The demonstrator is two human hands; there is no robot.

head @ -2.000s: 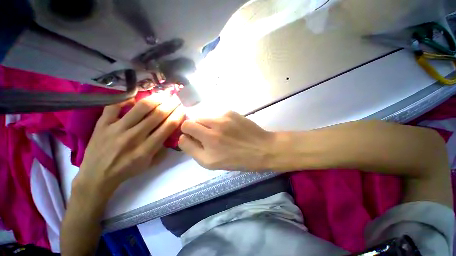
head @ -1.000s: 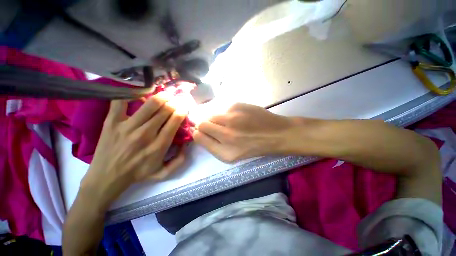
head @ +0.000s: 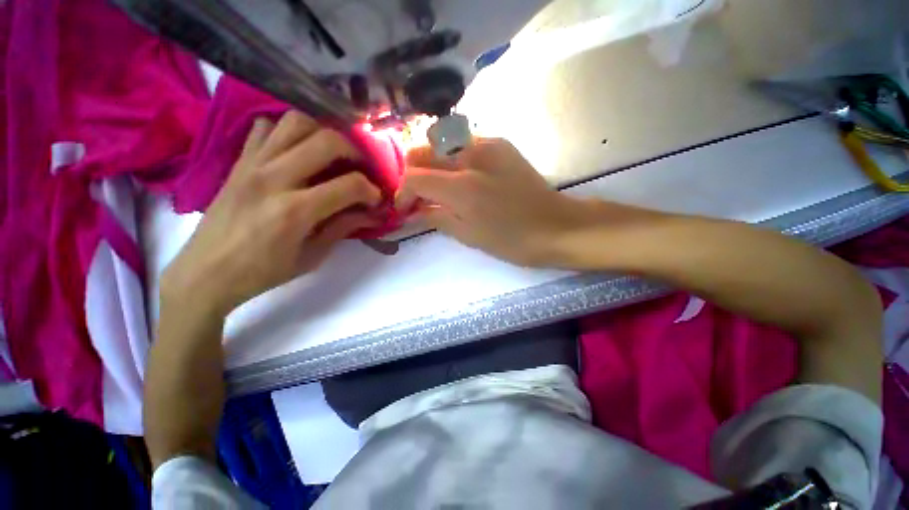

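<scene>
The bright pink sleeve hem [head: 384,167] lies at the needle area of the sewing machine, lit by the lamp glare. My left hand [head: 284,199] holds the pink cloth from the left with bent fingers. My right hand [head: 488,199] pinches the edge of the hem from the right, close beside the metal presser parts [head: 434,92]. The fingertips of both hands nearly meet at the hem. The rest of the pink garment [head: 110,110] spreads to the left, with a pale panel [head: 113,309]. The exact needle point is hidden by glare.
Snips with yellow and green handles [head: 865,134] lie on the right of the machine bed [head: 688,95]. A grey measuring strip [head: 478,317] runs along the table's front edge. Pink cloth [head: 648,383] hangs below at right. A dark bar [head: 254,65] crosses above my left hand.
The camera view has shifted, and the bar now slants steeply. My left fingers have gone from flat on the cloth to bent around it. More pink cloth shows between my hands.
</scene>
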